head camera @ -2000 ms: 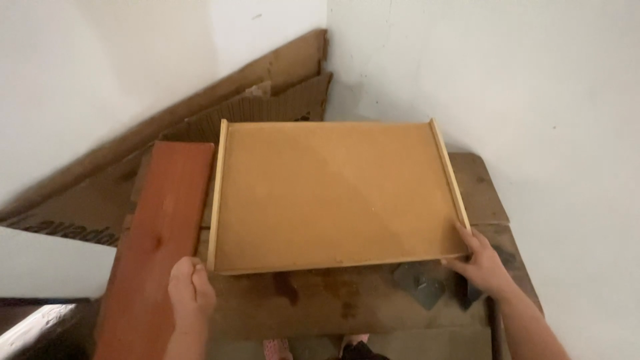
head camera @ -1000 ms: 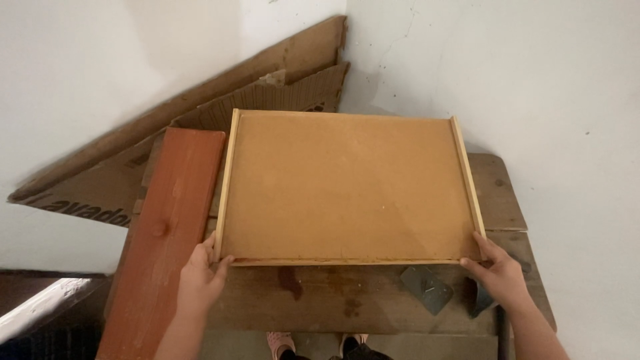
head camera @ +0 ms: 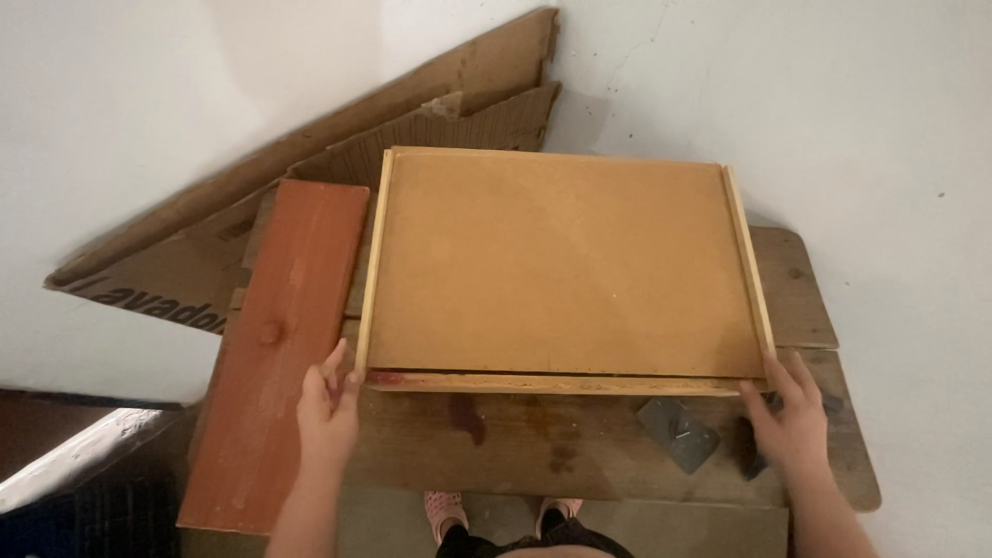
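Observation:
A shallow wooden drawer or tray-like box (head camera: 558,263), with a tan flat panel and pale wood side strips, lies on a worn wooden table (head camera: 496,449). Between the panel and the near strip runs a narrow dark gap. My left hand (head camera: 329,399) is at the box's near left corner, fingers apart and fingertips close to or touching the edge. At the near right corner, my right hand (head camera: 787,411) has its thumb at the near strip and its fingers along the right side. Left of the box lies a red-painted board with a round knob (head camera: 291,403).
Flattened cardboard (head camera: 178,279) leans against the white wall behind the table. A dark metal plate (head camera: 679,434) with small nails or screws on it lies near the right hand, beside a dark object (head camera: 750,449). Feet in pink clogs (head camera: 445,511) stand below the table's front edge.
A dark gap now shows along the near edge of the box, where the earlier frames show none. My left hand's fingers have spread apart from their earlier hold on the corner.

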